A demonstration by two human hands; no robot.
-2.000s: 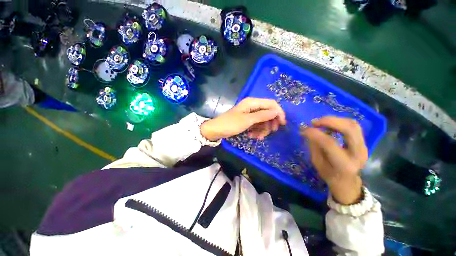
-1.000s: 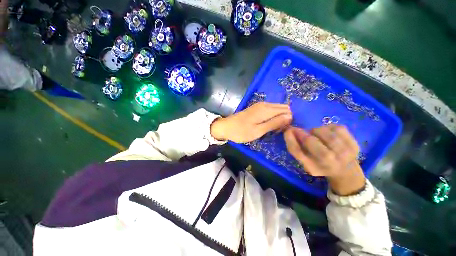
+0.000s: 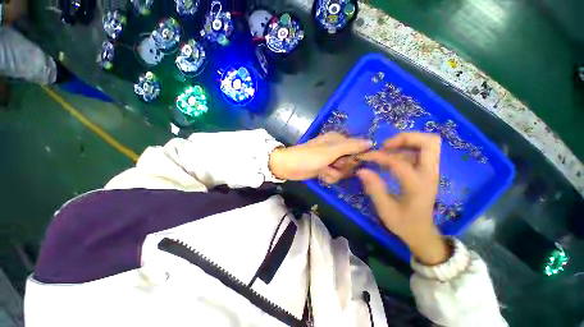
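A shallow blue tray (image 3: 477, 220) lies in front of me. Many small silvery metal rings (image 3: 394, 105) are spread in it, in heaps along its far side and near side. My left hand (image 3: 320, 156) is over the tray's left part, fingers together and curled; a small metal piece seems to show at its fingertips. My right hand (image 3: 406, 185) is over the tray's middle, its upper fingers reaching to the left fingertips, thumb apart. The right hand is slightly blurred. What either hand holds cannot be made out for certain.
Several LED units stand left of the tray, one lit blue (image 3: 237, 84), one lit green (image 3: 192, 101). Another green-lit unit (image 3: 555, 261) lies at the right. A worn whitish rail (image 3: 448, 60) runs behind the tray. Another person's sleeve (image 3: 25, 57) shows at the far left.
My right hand has come from apart to touching or nearly touching the left fingertips, and its fingers have opened out since one second ago. The view has shifted, so the units appear higher.
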